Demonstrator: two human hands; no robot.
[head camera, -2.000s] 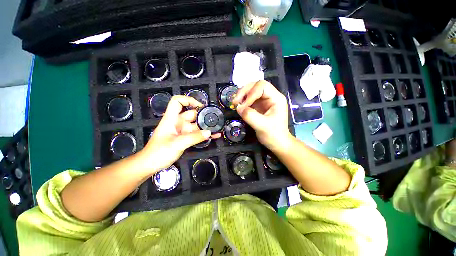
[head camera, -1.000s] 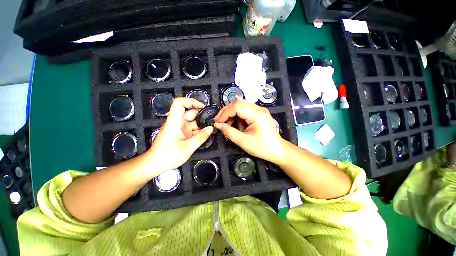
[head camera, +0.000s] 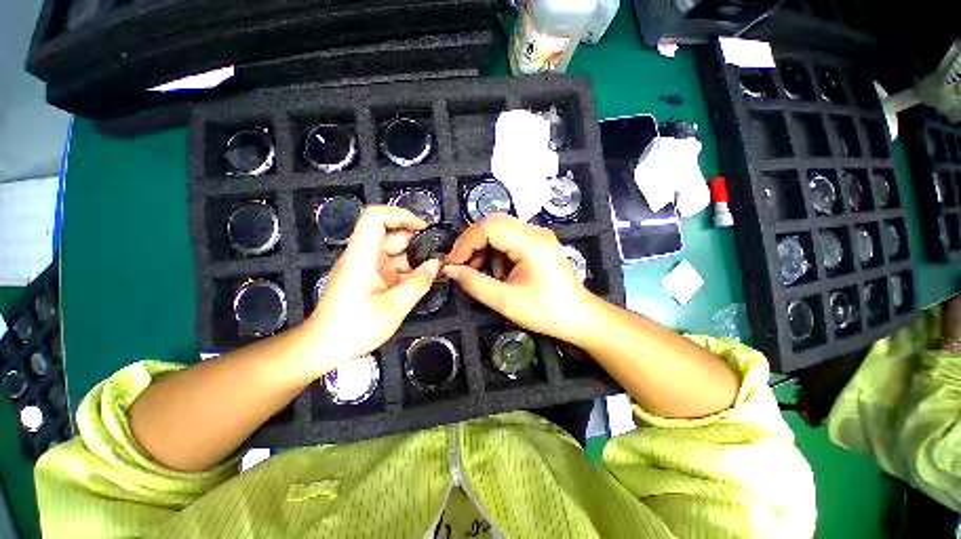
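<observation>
My left hand (head camera: 364, 276) holds a small round black watch head (head camera: 428, 244) by its edge, above the middle of the black foam tray (head camera: 392, 411). My right hand (head camera: 522, 276) meets it from the right, with thumb and forefinger pinched together at the unit's lower right edge. Whether something small is between those fingertips cannot be told. Several round units with shiny rims lie in the tray's pockets, such as a dark one (head camera: 432, 361) in the front row.
A white wipe (head camera: 524, 158) lies on the tray's upper right. Right of the tray are a smartphone (head camera: 632, 190), crumpled wipes (head camera: 671, 176), a red-capped tube (head camera: 721, 202) and another foam tray (head camera: 775, 284). Stacked trays (head camera: 263, 47) and a bottle (head camera: 548, 37) stand behind. A neighbour's yellow sleeve (head camera: 896, 390) shows at right.
My right hand has moved left from beside the unit to its edge. The unit, earlier face-up to the camera, is now tilted and partly covered by fingers.
</observation>
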